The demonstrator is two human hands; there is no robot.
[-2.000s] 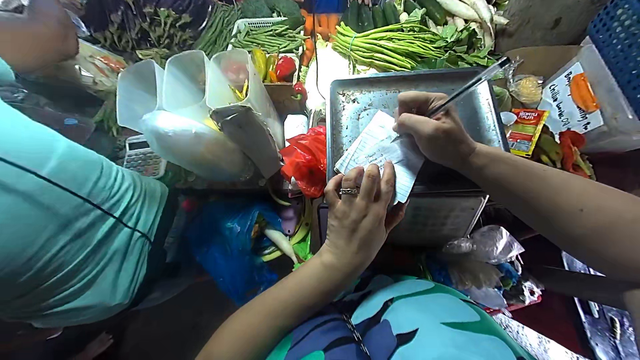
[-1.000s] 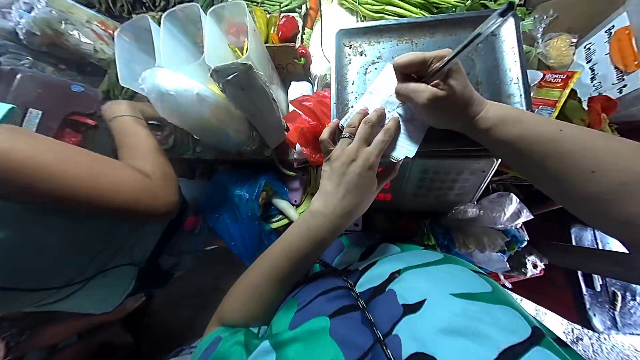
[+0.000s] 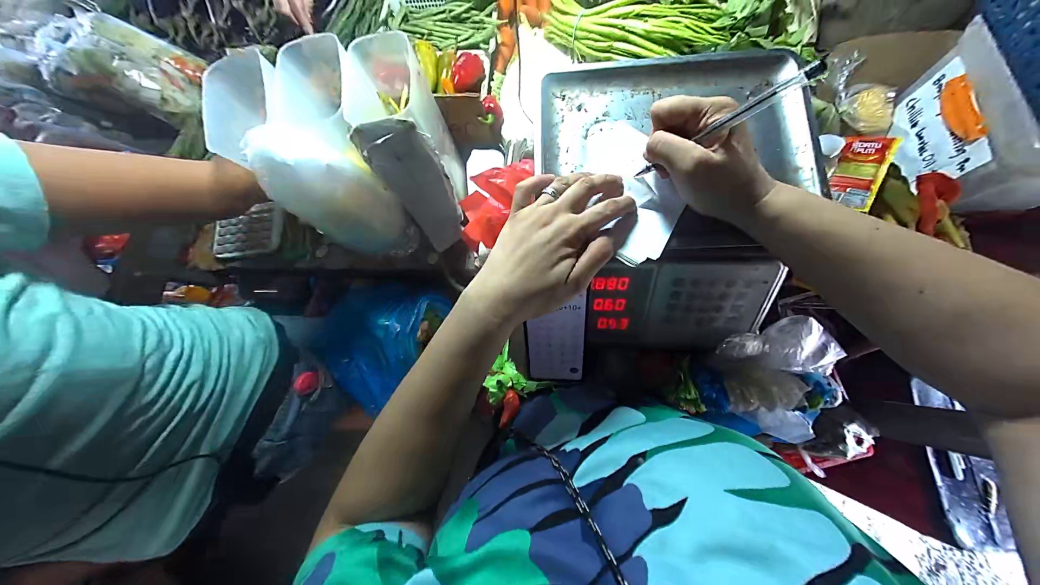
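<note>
My right hand (image 3: 705, 158) grips a clear ballpoint pen (image 3: 751, 106), its tip touching a white paper pad (image 3: 654, 215). The pad lies over the near part of the metal weighing pan (image 3: 674, 71) of a digital scale (image 3: 691, 301) with lit red digits. My left hand (image 3: 561, 236), a ring on one finger, rests on the left edge of the pad with its fingers spread. Just left of that hand is a red plastic bag (image 3: 496, 199). A phone (image 3: 556, 345) with its screen lit sits below my left wrist, partly covered by it.
White plastic containers (image 3: 313, 81) and a filled clear bag (image 3: 325, 187) stand at the left, where a co-worker's arm (image 3: 138, 183) reaches in. Long green beans (image 3: 634, 28) lie behind the pan. Seasoning packets (image 3: 863, 172) and a labelled bin (image 3: 1003, 138) are at the right. A blue bag (image 3: 378, 341) hangs below.
The co-worker at the left has shifted, with an arm now reaching to the containers. My hands stay at the pad. The phone beside the scale now shows.
</note>
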